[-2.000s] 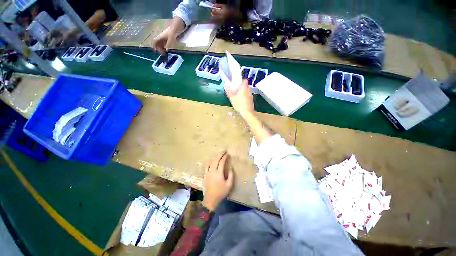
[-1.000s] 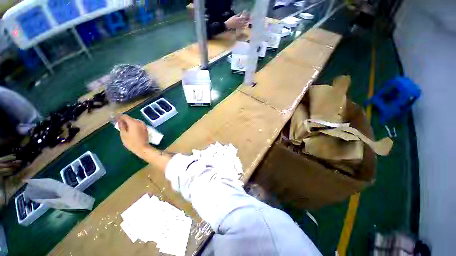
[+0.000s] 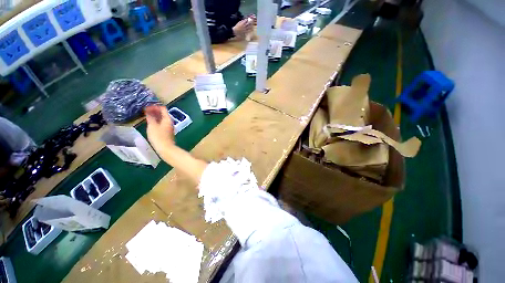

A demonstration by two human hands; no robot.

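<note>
My right hand [image 3: 159, 126] is over the green conveyor, blurred, beside a white inner tray [image 3: 179, 119] with black devices. It partly covers the tray. I cannot tell whether its fingers hold anything. A white retail box [image 3: 130, 146] with open flaps is on the conveyor just left of my hand. Another open white box [image 3: 73, 214] is nearer, between a tray [image 3: 96, 188] of black devices and another tray [image 3: 40, 234]. My left hand is out of the picture.
White papers [image 3: 166, 251] lie on the cardboard-covered bench [image 3: 243, 132]. Small cards [image 3: 226, 185] are partly behind my sleeve. White boxes [image 3: 211, 93] stand further along the conveyor. Beyond are a plastic bundle [image 3: 126, 100], black parts and a person. A brown carton [image 3: 338, 193] and blue stool [image 3: 426, 94] are right.
The view has swung right since the first frame, and my left hand has left it. Since the second frame, an open box stands on the conveyor near my right hand, which is closer to the tray.
</note>
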